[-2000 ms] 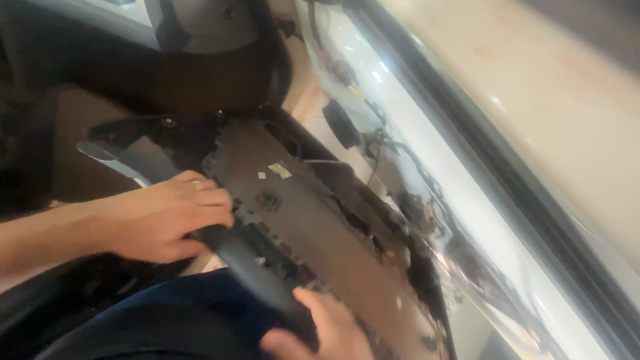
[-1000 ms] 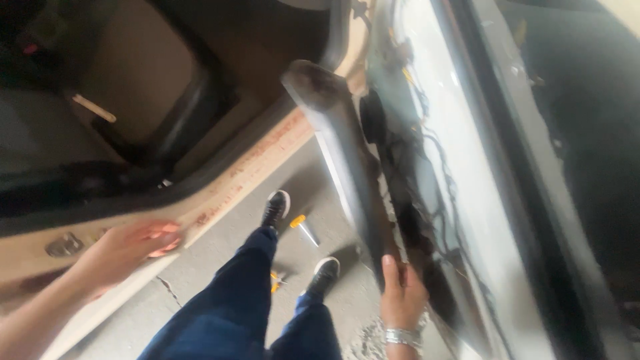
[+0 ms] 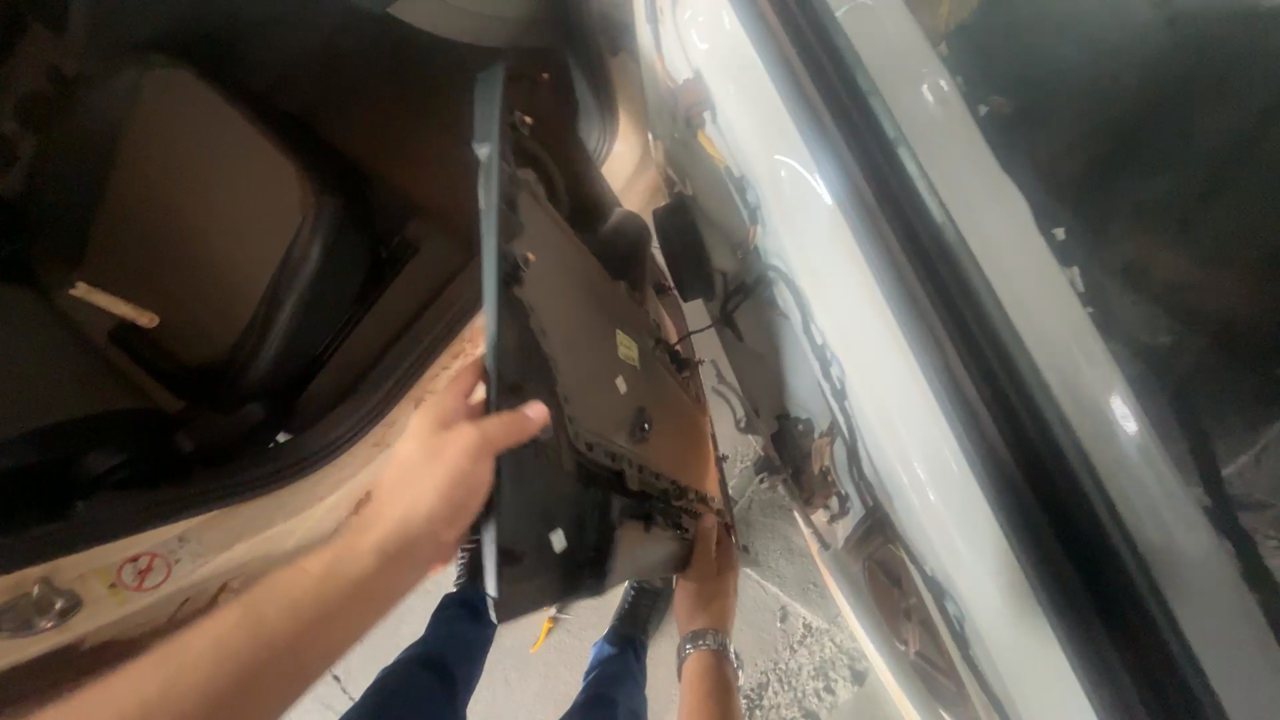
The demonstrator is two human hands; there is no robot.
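Observation:
A car door's interior trim panel (image 3: pixel 590 330) stands on edge between the seat side and the open white door (image 3: pixel 900 400), its clip-lined back in view. My left hand (image 3: pixel 445 460) grips its left edge, thumb over the back face. At the lower right edge, my right hand (image 3: pixel 707 545) holds the panel; its fingers are partly hidden. Thin dark wiring (image 3: pixel 735 300) runs between the panel's right side and the door. A black block-shaped part (image 3: pixel 684 247) sits on the door's inner side.
The car's door sill (image 3: pixel 330 510) and striker (image 3: pixel 40 607) lie at left, with a seat (image 3: pixel 200 220) beyond. A yellow-handled tool (image 3: pixel 544 632) rests on the concrete floor between my feet. A round speaker (image 3: pixel 905 610) is low in the door.
My left hand, off the panel and near the sill one second ago, now grips the panel's left edge. The panel has turned so that its back shows.

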